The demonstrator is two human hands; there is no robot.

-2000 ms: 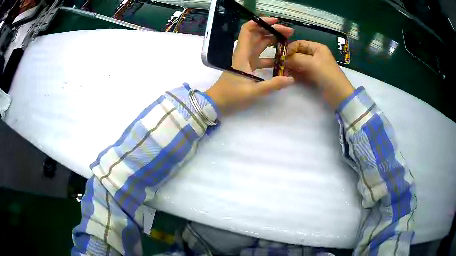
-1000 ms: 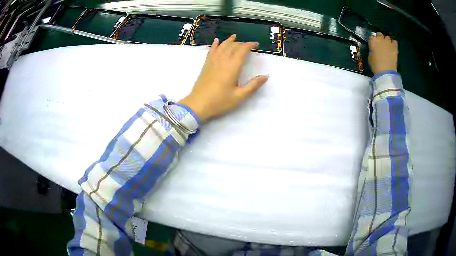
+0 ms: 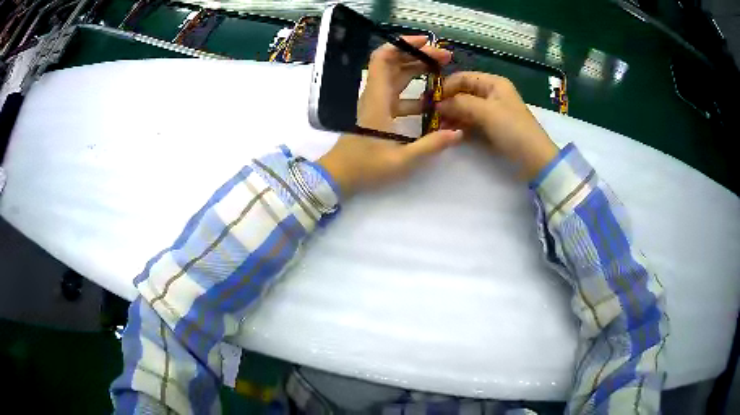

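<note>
A middle frame [image 3: 341, 77] is held up over the far edge of the white foam sheet, tilted, its silvery outer edge and dark solid section to the left. Its window shows my fingers behind it. My left hand [image 3: 381, 130] grips the frame from below and behind, thumb and fingers at its right end. My right hand [image 3: 495, 113] has its fingertips at the frame's right end, by the orange-yellow strip [image 3: 436, 104]. Whether a small part is between those fingertips is too small to tell.
White foam sheet [image 3: 389, 267] lies under my forearms. Beyond it, more frames [image 3: 563, 96] lie along the near edge of the green conveyor belt [image 3: 649, 121]. A pale guide rail [image 3: 154, 42] runs at the upper left.
One second ago both hands were apart at the belt with no frame held up. Now my left hand holds a frame up and my right hand has come in to its right end.
</note>
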